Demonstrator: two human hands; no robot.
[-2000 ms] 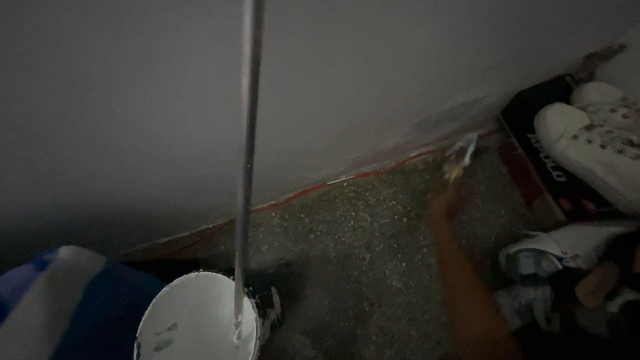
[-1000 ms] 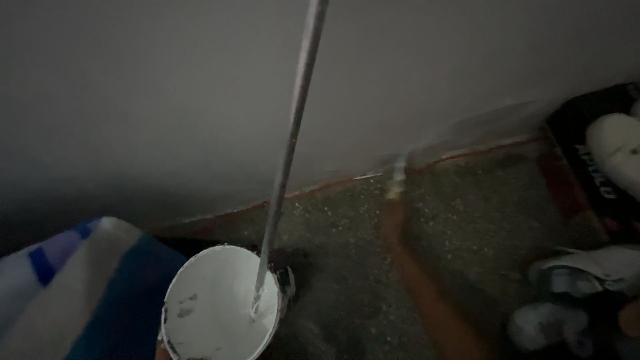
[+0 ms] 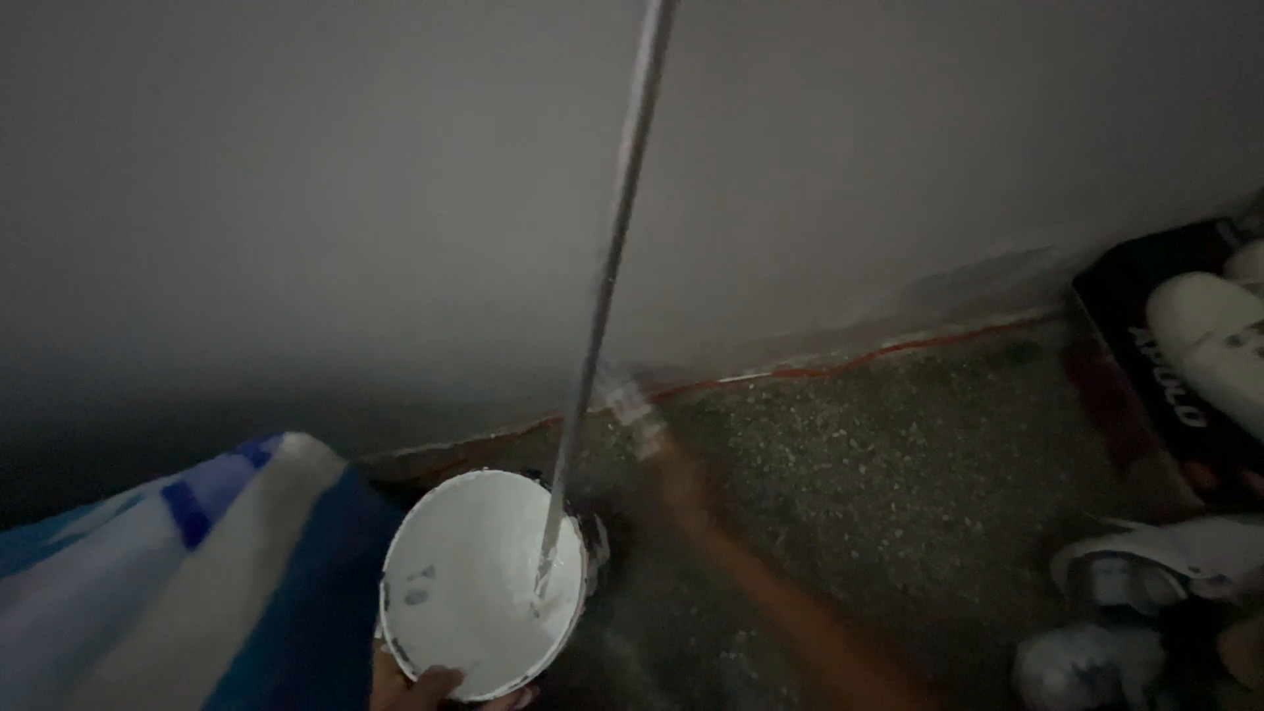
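My left hand point(image 3: 430, 686) grips the lower rim of a white bucket point(image 3: 464, 583) smeared with white paint, the thumb over its edge. A long metal rod point(image 3: 617, 227) stands in the bucket, its lower end in the white paint and its upper part leaning across the wall. My right hand point(image 3: 667, 454), blurred, is right of the rod at the base of the wall and holds a pale, paint-covered tool, perhaps a paintbrush point(image 3: 627, 400). The tool's tip is near the wall's lower edge; its exact shape is unclear.
The grey wall point(image 3: 839, 178) meets a speckled floor point(image 3: 869, 444) along a reddish line. At the left lies blue and white striped fabric point(image 3: 247, 543). On the right, white shoes point(image 3: 1210, 336) rest on a black box point(image 3: 1136, 326), with more footwear point(image 3: 1185, 553) below. The scene is dim.
My right hand with its tool has moved left along the wall's base, from near the black box to beside the rod. My left hand now shows on the bucket. The view has shifted somewhat.
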